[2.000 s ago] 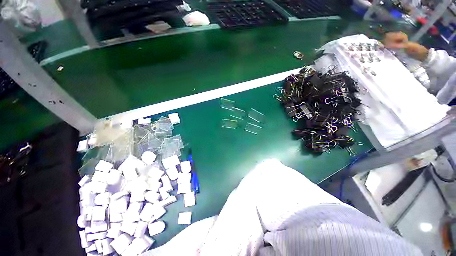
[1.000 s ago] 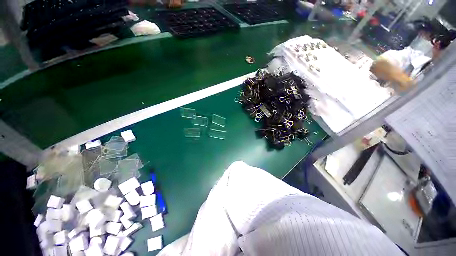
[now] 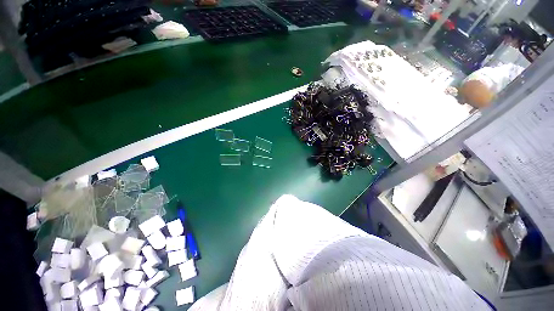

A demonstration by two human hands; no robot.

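Observation:
Neither of my hands is in view; the striped white smock (image 3: 340,255) fills the bottom middle. Loose white pads (image 3: 112,264) lie heaped at the lower left. Clear plates (image 3: 73,209) are heaped behind them, and several small clear plates (image 3: 240,144) lie apart on the green bench (image 3: 200,182). A tangled heap of black binder clips (image 3: 334,124) with wire handles lies right of them. A blue pen (image 3: 192,244) lies beside the pads. A small round metal part (image 3: 296,71) lies on the green belt (image 3: 200,79).
A white-covered surface (image 3: 419,115) at the right bears small metal parts. Another person's hand (image 3: 477,92) is at its far edge. Black trays (image 3: 234,23) stand beyond the belt. A printed sheet (image 3: 522,146) and a metal frame edge (image 3: 425,165) are at the right.
The view has turned right, so the bench things sit further left, and the printed sheet has come into view. The other person's hand has changed position.

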